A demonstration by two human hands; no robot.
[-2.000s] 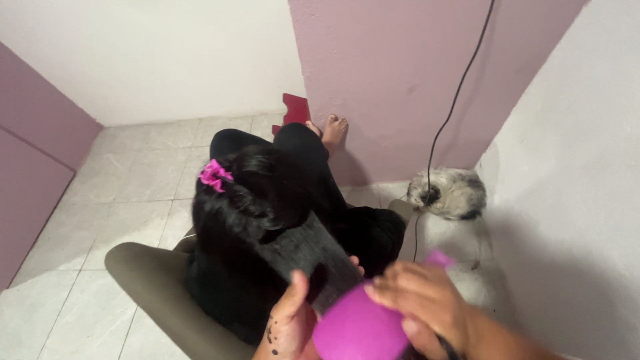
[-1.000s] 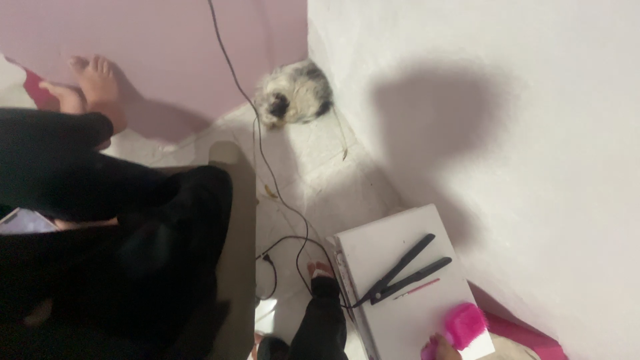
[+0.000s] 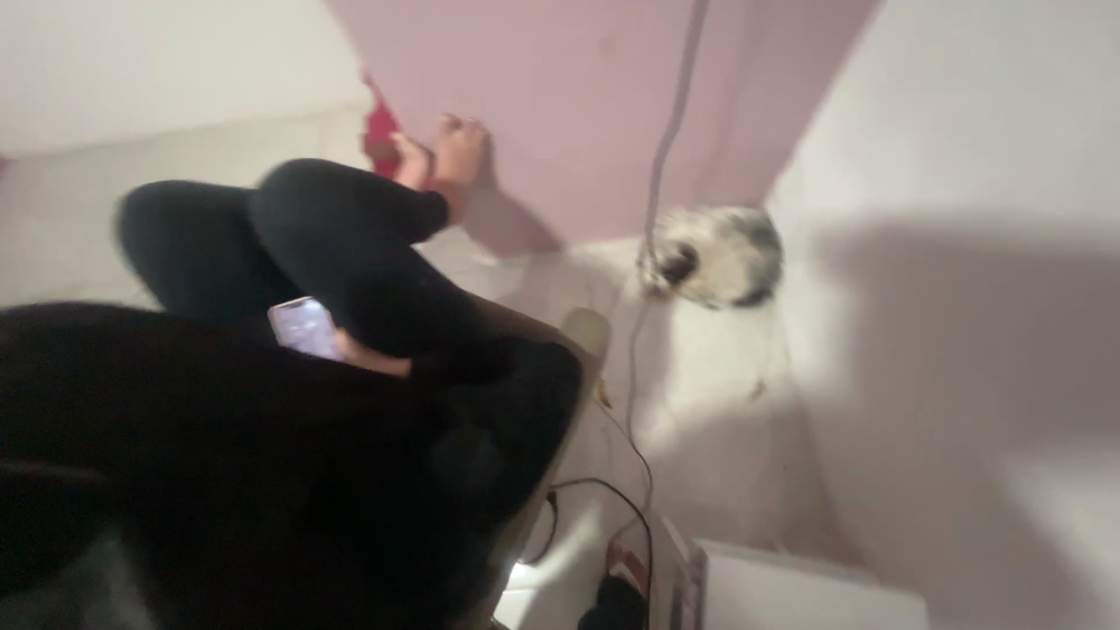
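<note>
Neither of my hands shows in the head view. A seated person in black clothing (image 3: 350, 254) fills the left side, legs raised and bare feet (image 3: 459, 153) against the pink wall. That person's hand (image 3: 372, 354) is at a lit smartphone (image 3: 305, 327) in the lap. At the lower left, the dark hair and clothing blur together. Only the far part of a white box-like surface (image 3: 805, 591) shows at the bottom right; whatever lies on its nearer part is out of view.
A curled furry animal (image 3: 722, 256) lies on the floor by the wall corner. A dark cable (image 3: 672, 131) hangs past it and runs over the tiles, with another loop (image 3: 612, 486) beside the chair (image 3: 584, 337). A foot (image 3: 626, 560) shows near the white surface.
The view has swung back left from the white surface. My hands, on the hair with a purple thing two seconds ago, are out of view, as are the flat iron and pink thing seen one second ago.
</note>
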